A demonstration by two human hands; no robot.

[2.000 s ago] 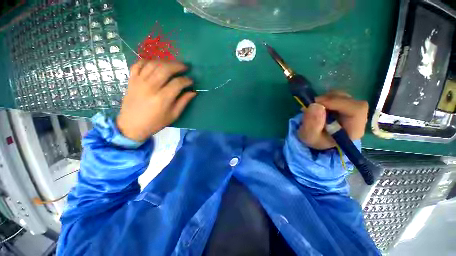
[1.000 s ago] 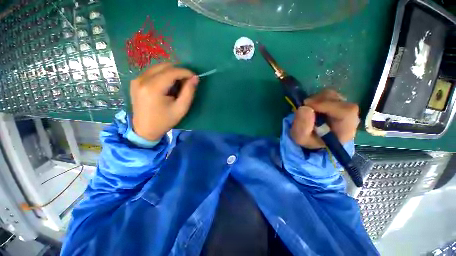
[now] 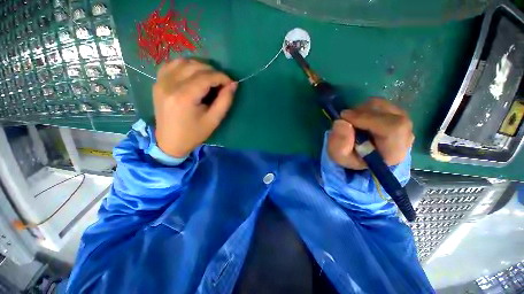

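Note:
My left hand (image 3: 192,103) pinches a thin silvery solder wire (image 3: 261,70) between thumb and fingers. The wire curves up to the white round holder (image 3: 305,36). My right hand (image 3: 376,132) holds the soldering iron (image 3: 330,99) like a pen. Its dark tip is at the small dark and silver component (image 3: 292,48) on the holder, where the wire's end also meets it. The tip partly covers the component, and the exact contact is too small to tell.
Red lead wires (image 3: 164,34) lie above my left hand. A blister tray (image 3: 63,57) is at the left. A metal-edged tray (image 3: 451,146) is at the right. A clear rim (image 3: 368,12) is at the top. Another blister tray (image 3: 445,215) sits below bench level.
The iron's tip has moved from beside the holder onto the component. My left hand has brought the solder wire's end up to the holder. The camera view has shifted slightly.

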